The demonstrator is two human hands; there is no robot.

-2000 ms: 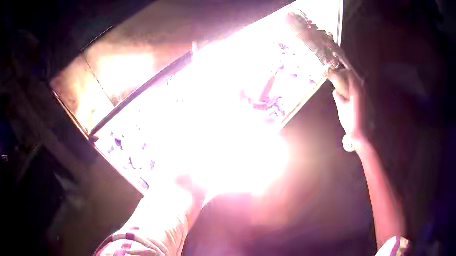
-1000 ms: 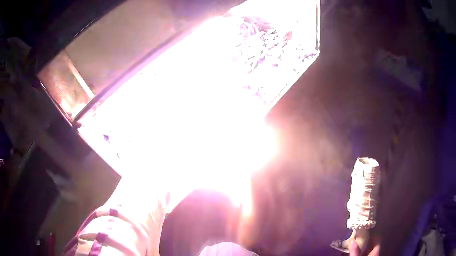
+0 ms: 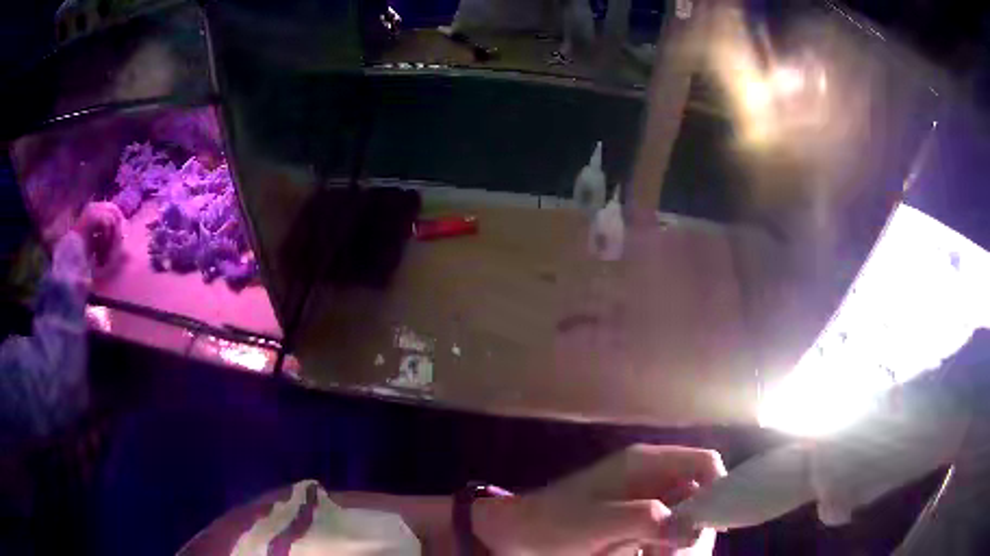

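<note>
My left hand (image 3: 613,502) reaches in from the bottom left, with a dark wristband and a pale striped sleeve. Its fingers are closed at the tapered left end of a large pale, whitish part (image 3: 760,485) at the lower right. The part looks smooth and possibly wrapped; its right end blurs into a grey shape near the glare. What lies between the fingertips is partly hidden. My right hand cannot be made out.
A tan bench (image 3: 510,315) holds two white glue bottles (image 3: 608,230), a red lighter (image 3: 446,227) and a dark flat thing (image 3: 364,234). A green conveyor (image 3: 467,125) runs behind. At left, another person's sleeve (image 3: 63,288) is beside purple hair parts (image 3: 195,217). Glare fills the right-hand box (image 3: 901,304).
The view has swung to the bench, with the glaring box now at the right edge. The ribbed pale cylinder held at the lower right is no longer seen. My left hand has come into clear view.
</note>
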